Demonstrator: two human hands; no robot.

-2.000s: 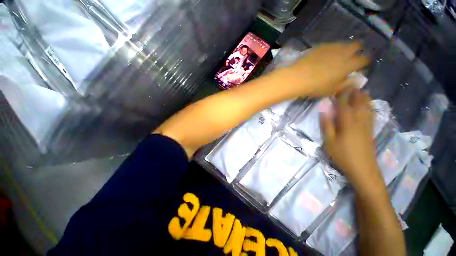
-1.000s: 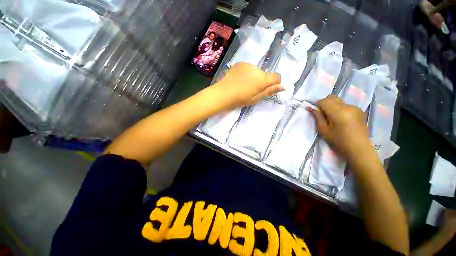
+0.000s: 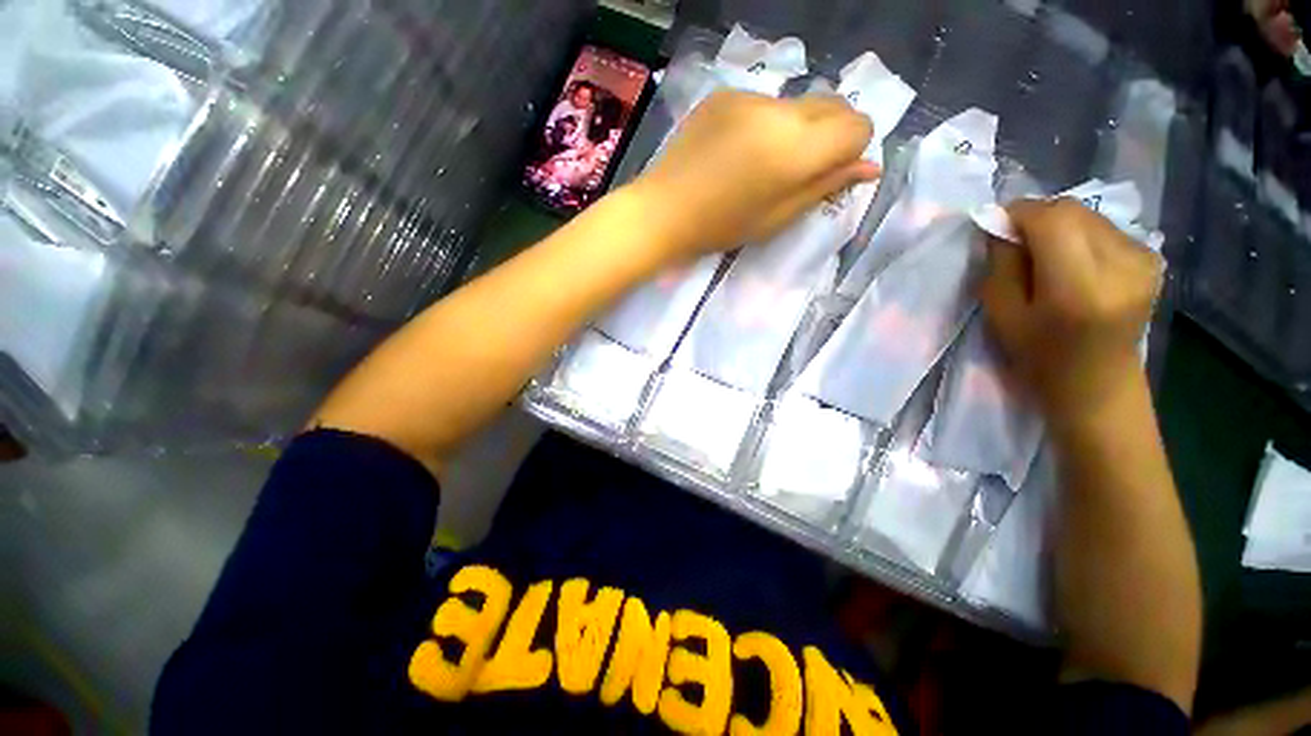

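Observation:
A clear blister tray [image 3: 736, 493] lies in front of me, its pockets holding white translucent pouches in two rows. My left hand [image 3: 776, 161] is over the far left part with fingers closed on the top end of a pouch [image 3: 765, 309]. My right hand [image 3: 1071, 295] pinches the upper end of another pouch [image 3: 902, 334], which slants over the tray. Both pouches look raised, with their lower ends over the near row. Other pouch ends with small black marks stick up at the far side. My fingers hide parts of the held ends.
A tall stack of nested clear trays [image 3: 377, 187] with white pouches stands at left. A smartphone [image 3: 587, 130] with a reddish screen lies between stack and tray. More dark-looking trays lie beyond. White sheets [image 3: 1280, 515] lie at right. Part of another person's hand [image 3: 1274, 26] shows top right.
Both hands have moved from the tray's middle toward its far side. Pouches that lay in the near row are now drawn up and away, overlapping the far row.

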